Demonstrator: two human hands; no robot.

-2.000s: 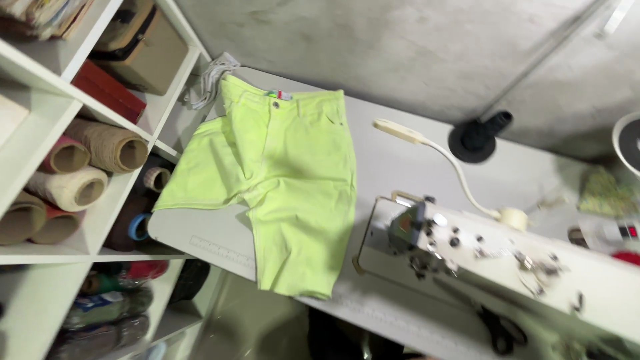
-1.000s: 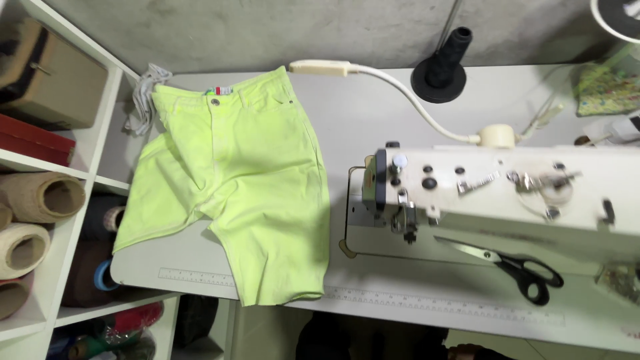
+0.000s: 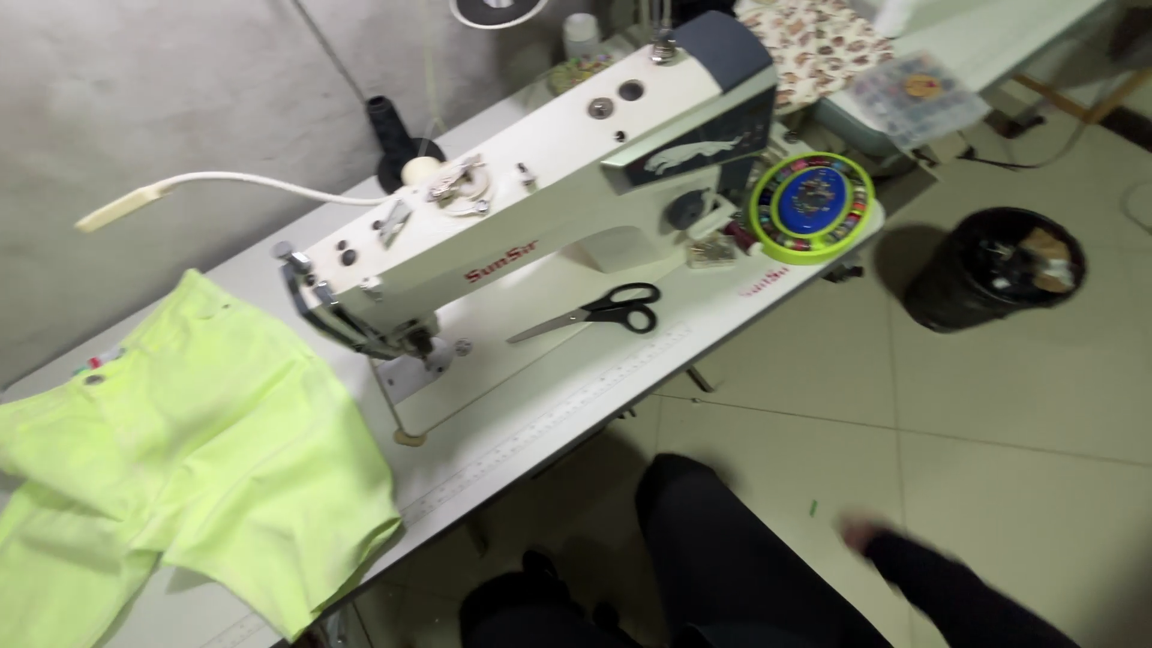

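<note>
My right hand (image 3: 859, 531) shows blurred at the lower right, over the tiled floor beside my knee, below a dark sleeve; whether its fingers are closed does not show. My left hand is out of view. Lime-green denim shorts (image 3: 207, 423) lie spread over the left end of the white sewing table (image 3: 549, 423). Just right of them stands a white SunSir industrial sewing machine (image 3: 504, 225). Black-handled scissors (image 3: 598, 310) rest on the table below its arm, blades toward the needle area. A round lime-green bobbin holder with a blue centre full of pins (image 3: 813, 207) sits at the table's right end.
A gooseneck lamp (image 3: 270, 184) reaches left from the machine, near a black thread cone (image 3: 389, 135). A small clear box (image 3: 711, 252) is beside the bobbin holder. A compartment box (image 3: 918, 94) lies at the upper right. A black waste bin (image 3: 994, 265) stands on the floor.
The view has swung right, bringing the bobbin holder, the bin and my right hand into sight and leaving the shelves outside it. The shorts and scissors still lie on the table.
</note>
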